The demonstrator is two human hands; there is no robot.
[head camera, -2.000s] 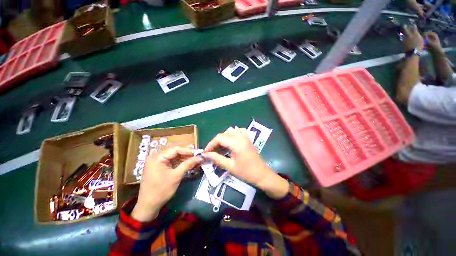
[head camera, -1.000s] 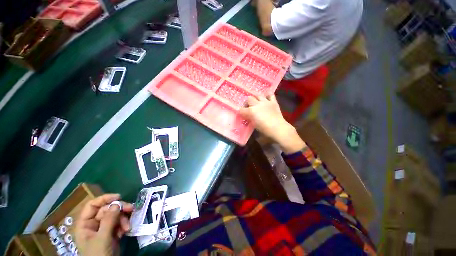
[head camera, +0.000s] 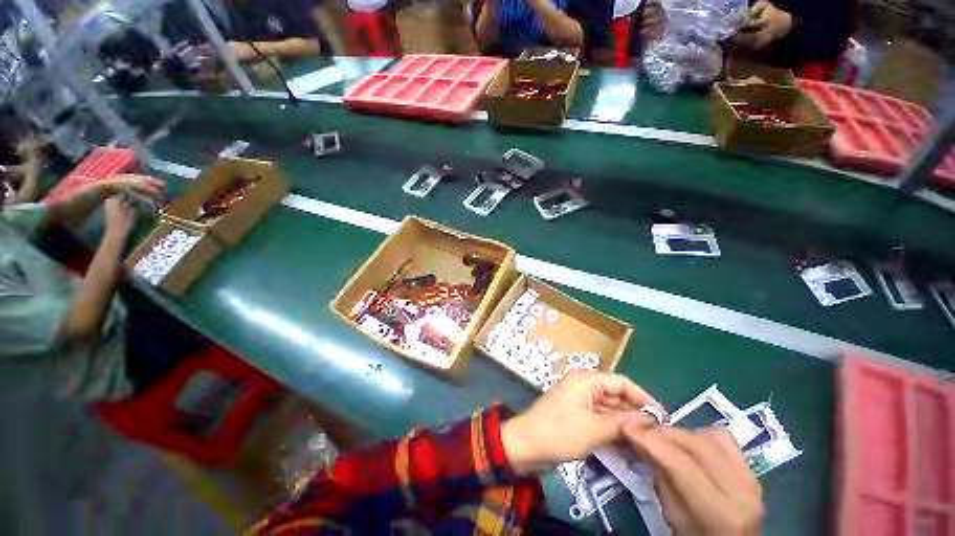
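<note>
My left hand (head camera: 579,419) holds a small white ring (head camera: 654,414) at its fingertips. My right hand (head camera: 700,479) is beside it, fingertips bent together at the ring; whether they pinch a tiny part is hidden. A pale flat piece (head camera: 636,484) shows just under both hands. White frames with rectangular openings lie on the green surface behind my right hand (head camera: 714,407) and partly under my hands (head camera: 589,488). A shallow cardboard box (head camera: 594,332) of white rings is beyond my left hand.
A larger cardboard box (head camera: 369,274) of copper-orange modules adjoins the ring box. A pink tray (head camera: 890,450) is at the right edge. Frames (head camera: 686,240) lie scattered on the conveyor belt. A person's arms (head camera: 100,246) are at left; other people, boxes and trays are across the belt.
The view has swung left, from the pink tray to the cardboard boxes. My right hand has left the tray and is now against my left hand at the ring.
</note>
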